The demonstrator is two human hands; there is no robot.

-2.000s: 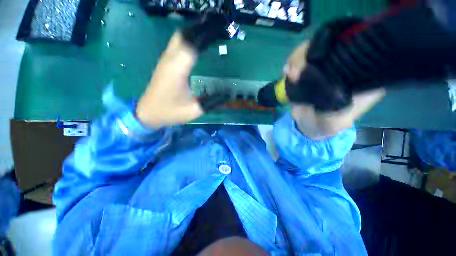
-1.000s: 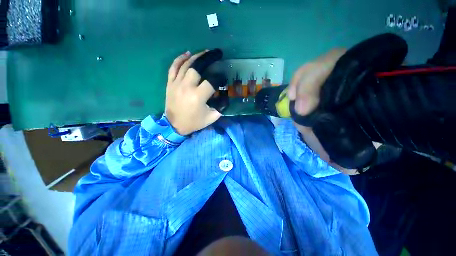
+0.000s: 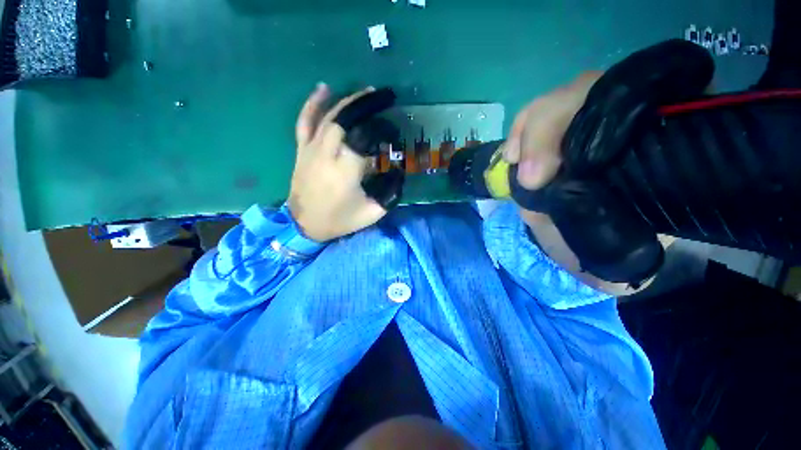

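Note:
The assembly jig (image 3: 448, 117), a silver-grey plate with an orange lower strip, lies on the green mat near its front edge. Several dark parts with thin upright leads (image 3: 422, 151) stand in it. My left hand (image 3: 338, 176), with black finger cots, is at the jig's left end; thumb and fingers close around a small silver-white plate (image 3: 396, 156) there. My right hand (image 3: 544, 141) holds the black electric screwdriver (image 3: 703, 167) with its yellow band. Its nose is over the jig's right end; the bit's tip cannot be made out.
A black bin of fine silver screws (image 3: 48, 39) is at the upper left. A loose white-silver plate (image 3: 378, 36) lies above the jig. Small silver-and-dark pieces (image 3: 722, 40) lie at the upper right. Tiny screws (image 3: 180, 104) are on the left of the green mat (image 3: 220, 53).
The two part bins have left the view. My left hand has moved from above the jig to its left end. In the last second hands and screwdriver have barely moved.

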